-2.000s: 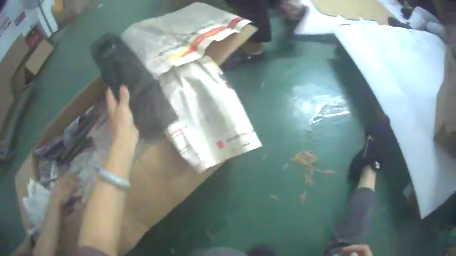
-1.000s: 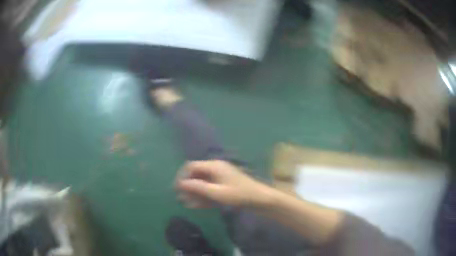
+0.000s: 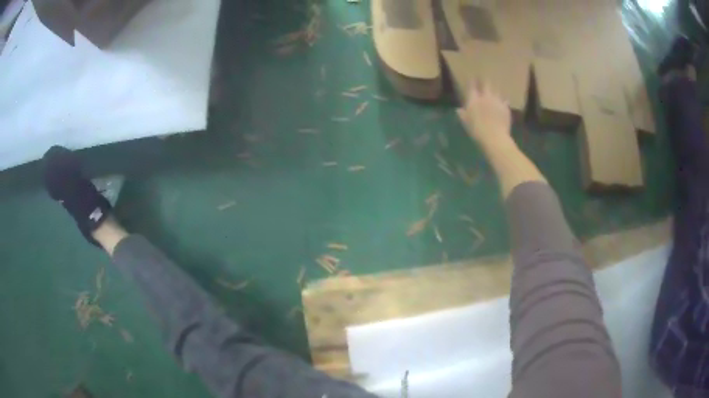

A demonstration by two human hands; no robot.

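A stack of brown die-cut box blanks [image 3: 544,54] lies flat on the floor at the upper right, with tabs, slots, a rounded flap and dark printed squares. My right hand [image 3: 487,113] reaches out to the stack's near edge. Its fingers are a little apart over the edge of the top blank, and no blank is lifted. Whether the fingertips press on the board is too blurred to tell. My left hand is not in view.
A large white sheet [image 3: 101,93] lies at the upper left beside my shoe [image 3: 74,194]. A light brown board [image 3: 404,294] with a white sheet [image 3: 435,350] on it is at the lower right. Cardboard scraps [image 3: 330,264] are scattered on the green floor. Another person's leg [image 3: 688,233] is at the right edge.
The view has swung right, away from the carton with newspaper and black piece. My right hand, earlier near my leg with fingers curled, is now stretched out to the stack. My left hand has left the picture.
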